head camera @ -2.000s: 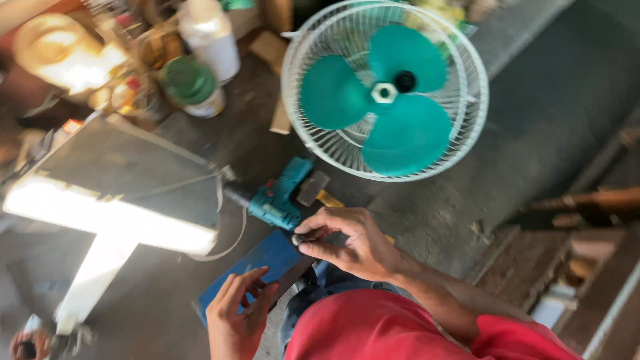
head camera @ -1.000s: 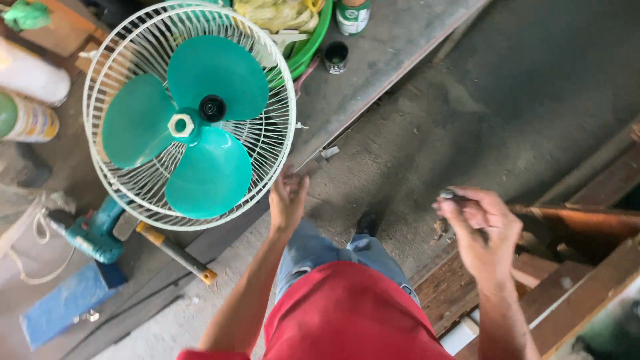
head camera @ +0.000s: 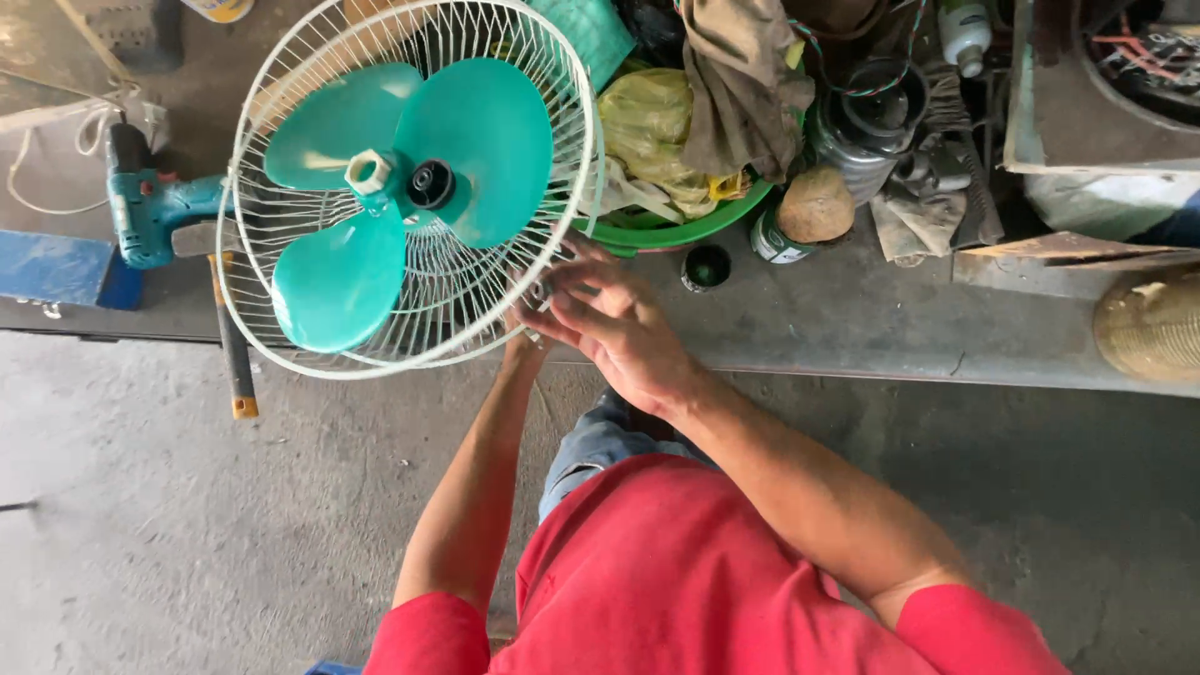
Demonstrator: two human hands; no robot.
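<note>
A fan with teal blades [head camera: 487, 141] in a white wire guard [head camera: 412, 361] stands on the workbench; a white nut and a black knob show near its hub. My right hand [head camera: 623, 328] is at the guard's lower right rim, thumb and fingers pinched on a small dark part [head camera: 541, 291] that is hard to make out. My left hand [head camera: 530, 323] is beside it at the same rim, mostly hidden behind the guard and my right hand, so its grip does not show.
Left of the fan lie a teal cordless drill [head camera: 145, 202], a blue box [head camera: 66, 270] and a hammer [head camera: 236, 352] whose handle overhangs the bench edge. To the right are a green basin [head camera: 694, 230] with bags and cloth, a small black cup [head camera: 706, 268] and a can [head camera: 778, 239].
My right hand has come from out over the floor to the fan guard beside my left hand. The view has turned and shifted widely along the bench.
</note>
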